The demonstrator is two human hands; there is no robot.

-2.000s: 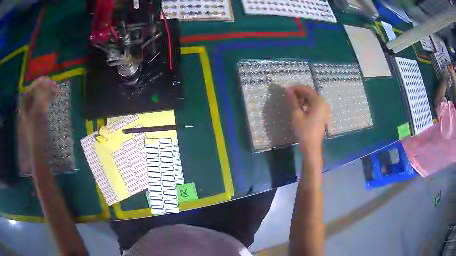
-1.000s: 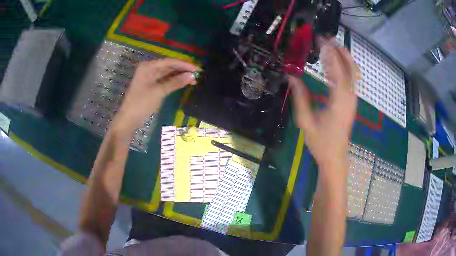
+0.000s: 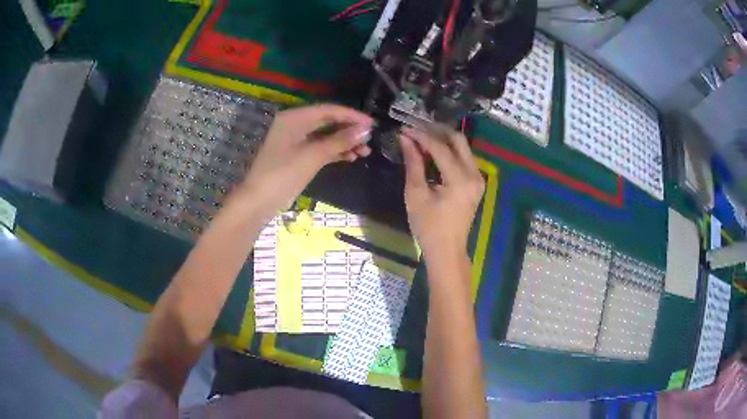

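Note:
The black test fixture (image 3: 426, 78) stands at the top centre on its black base plate, its metal mechanism facing me. My left hand (image 3: 307, 151) is just left of the fixture front, thumb and finger pinched on a tiny pale module (image 3: 365, 134), mostly covered by the fingertips. My right hand (image 3: 444, 176) is at the fixture's low front, its fingertips close together at the socket. The fingers hide the socket, and I cannot tell whether they hold anything. The left component tray (image 3: 192, 155) lies left of my left hand, with rows of small dark parts.
Label sheets (image 3: 323, 303), a yellow sheet (image 3: 292, 282), a thin black stick (image 3: 364, 245) and a green tag (image 3: 387, 360) lie before the fixture. Two pale trays (image 3: 561, 286) lie right, white rear trays (image 3: 614, 123) behind. A grey block (image 3: 49, 127) stands far left.
My right hand has left the red handle and moved left and down to the fixture front. The red handle no longer shows as before. My left hand has moved right, closer to the fixture.

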